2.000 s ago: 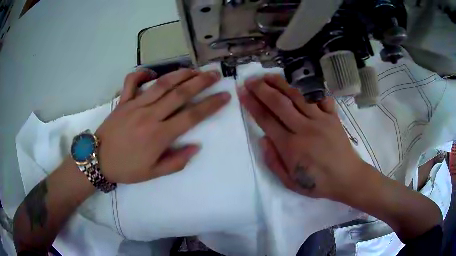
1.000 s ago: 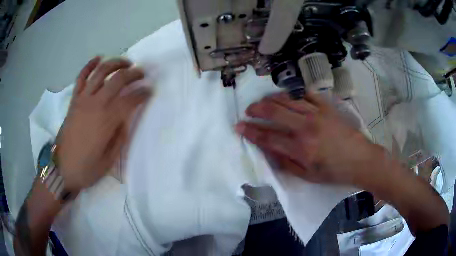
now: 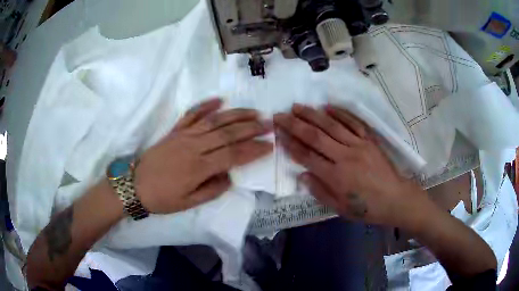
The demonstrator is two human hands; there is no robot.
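White garment panels (image 3: 159, 74) lie across the machine table under the sewing head. My left hand (image 3: 193, 153), with a watch on the wrist, lies flat on the cloth left of a straight seam (image 3: 279, 170). My right hand (image 3: 347, 159) lies flat just right of the seam. The fingertips of both hands nearly meet at it. The presser foot (image 3: 257, 66) is above my fingertips, over the cloth. A pocket outline (image 3: 424, 85) in double dark stitching shows on the panel at the right. The palms hide part of the cloth.
The machine head (image 3: 250, 25) with pale ribbed tension knobs (image 3: 334, 37) is at the top centre. A measuring tape (image 3: 296, 213) runs along the table's front edge. White pieces (image 3: 424, 275) lie on a brown board at lower right. A blue sticker (image 3: 496, 25) is at upper right.
The seam's near end has moved up towards the needle, baring the measuring tape. My left hand has moved right, back beside the seam. The left panel has spread out on the table.
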